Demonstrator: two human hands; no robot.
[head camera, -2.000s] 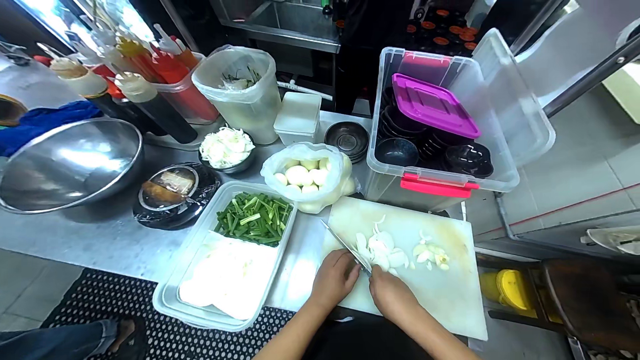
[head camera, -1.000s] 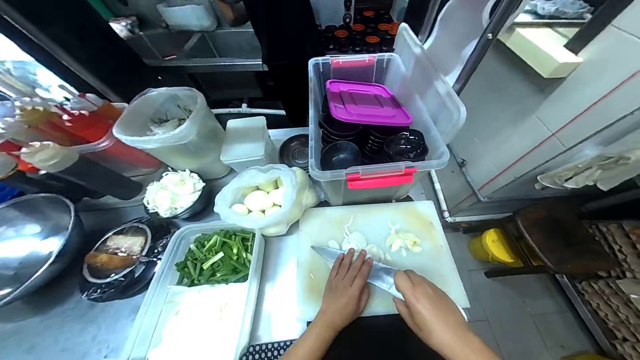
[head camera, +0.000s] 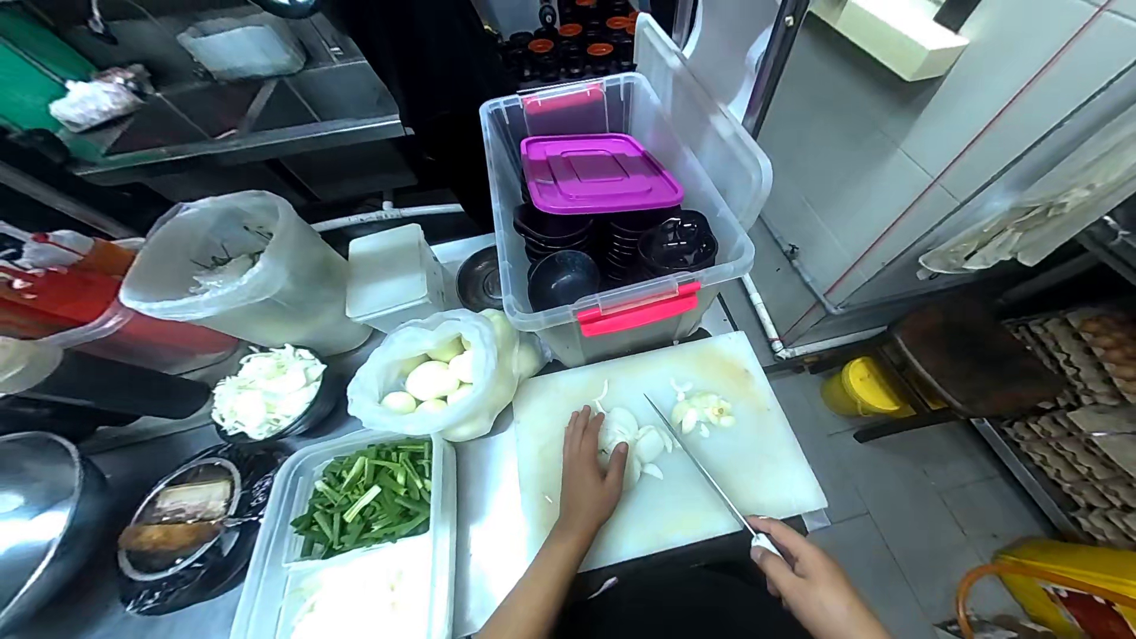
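Observation:
My right hand (head camera: 790, 564) grips the white handle of a kitchen knife (head camera: 701, 466), its blade lying diagonally over a white cutting board (head camera: 763, 484). My left hand (head camera: 593, 470) rests on the board against sliced onion (head camera: 635, 439), fingers spread a little. Farther right on the board is a small heap of pale yellowish onion pieces (head camera: 703, 410), with the blade tip to its left. Behind the board's left corner stands a plastic bag of peeled onions (head camera: 432, 380). A clear tray (head camera: 448, 532) of cut green stalks (head camera: 368, 497) and white shreds is at the left.
Behind the board stands a clear bin (head camera: 737, 266) with black bowls and a purple lid (head camera: 602, 173). A bowl of shredded white vegetable (head camera: 269, 390), a steel bowl (head camera: 35, 524) and sauce bottles (head camera: 98, 382) are left. A person in dark clothes (head camera: 426, 80) stands near the sink.
The knife has moved right, away from my left hand, and now lies between the two onion heaps. A second ago both hands were close together at the blade. The view has swung right.

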